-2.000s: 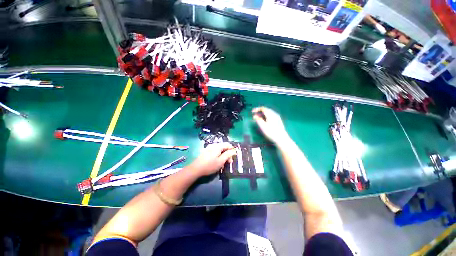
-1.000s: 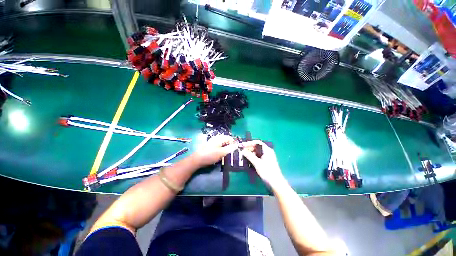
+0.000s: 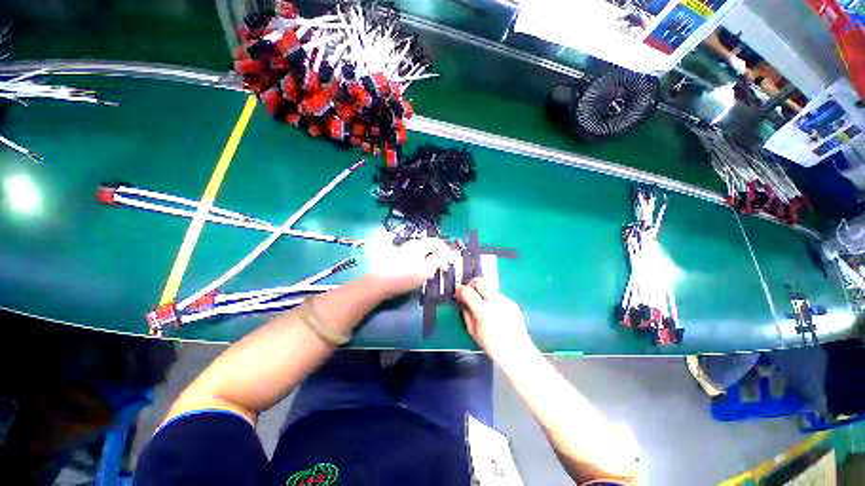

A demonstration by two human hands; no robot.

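My left hand (image 3: pixel 417 262) is over the upper left part of the taped work template (image 3: pixel 488 272), its fingertips pinched together. My right hand (image 3: pixel 484 308) is at the template's lower right part, thumb and fingertips close together. What either hand holds is too small and blurred to tell. Black tape strips and pale patches of the template show between and beside the hands. A loose pile of small black parts (image 3: pixel 424 182) lies just beyond my left hand.
White harness leads (image 3: pixel 270 302) with red ends lie at left across the yellow line (image 3: pixel 211 197). A large harness pile (image 3: pixel 318 81) is behind them. A harness bundle (image 3: pixel 650 271) lies at right. A black fan (image 3: pixel 616 101) and instruction sheets stand behind the rail.
My right hand first came in from the right beyond the template to meet my left, then moved down toward its near side. My left hand stays over the template. The view has tilted down slightly.
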